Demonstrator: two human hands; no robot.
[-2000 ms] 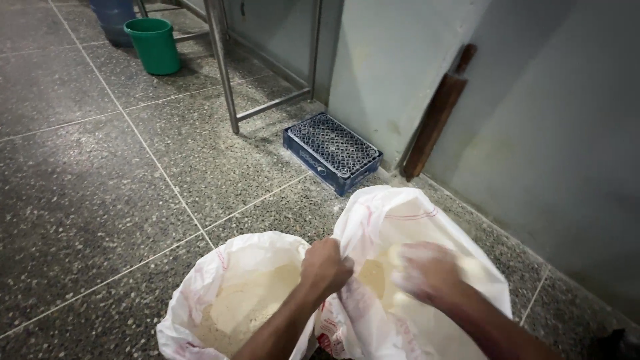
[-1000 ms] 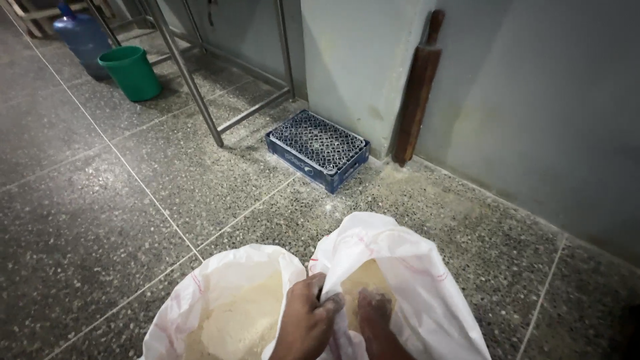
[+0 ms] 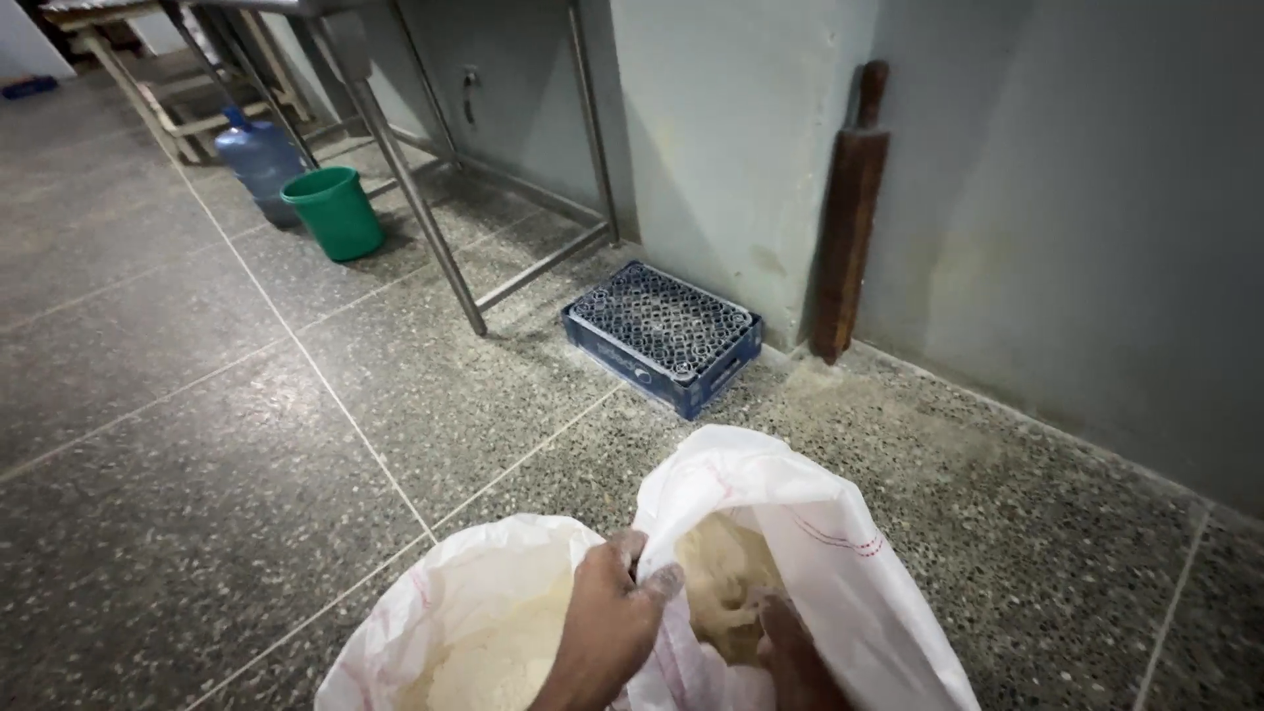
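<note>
Two white woven sacks stand side by side at the bottom of the head view, their mouths open. The left sack (image 3: pixel 370 657) holds pale flour-like powder (image 3: pixel 494 657). In the right sack (image 3: pixel 839 533) lies a tan powder (image 3: pixel 721 573). My left hand (image 3: pixel 617 597) pinches the near-left rim of the right sack between thumb and fingers. My right hand (image 3: pixel 785 632) is down inside the right sack at the powder; its fingers are partly hidden, so its grip cannot be made out.
A blue plastic crate (image 3: pixel 662 331) lies upside down by the wall. Beside it leans a large wooden rolling pin (image 3: pixel 849 237). Farther left stand a metal table's leg (image 3: pixel 420 197), a green bucket (image 3: pixel 336 212) and a blue water jug (image 3: pixel 259 163).
Two seconds ago my right hand was a blur over the right sack's opening; now it is lower, inside it. My left hand stays on the rim. The view has shifted.
</note>
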